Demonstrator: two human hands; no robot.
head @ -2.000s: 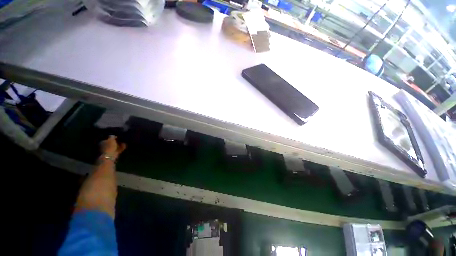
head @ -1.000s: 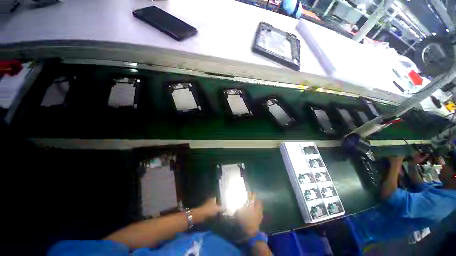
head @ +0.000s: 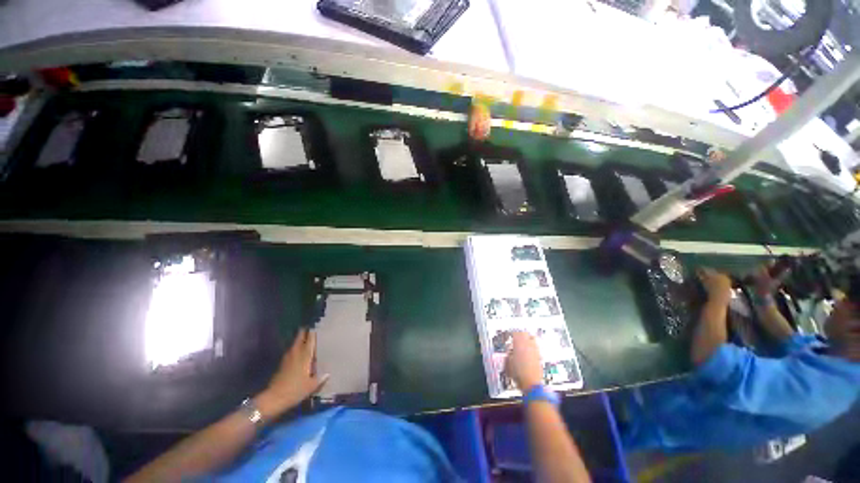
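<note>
An open tablet unit (head: 344, 340) with a silver inner area and dark edges lies on the green bench in front of me. My left hand (head: 297, 373) is at its left edge, the thumb near its lower left corner. A white board tray (head: 478, 302) to the right holds small circuit boards (head: 535, 279) in two columns. My right hand (head: 521, 363) is over the lower part of this tray, at the boards. Its fingertips are too blurred to tell whether they grip a board.
Another tablet unit (head: 181, 311) lies in a black tray at left, under glare. The conveyor belt (head: 354, 193) beyond the pale rail carries several tablets. A white shelf (head: 236, 19) is above. A neighbour (head: 754, 377) works at right by a black cylindrical device (head: 630, 245). A blue bin (head: 613, 439) is below.
The view has shifted right. My right hand has left the tablet unit and moved right to the board tray. My left hand stays beside the tablet unit.
</note>
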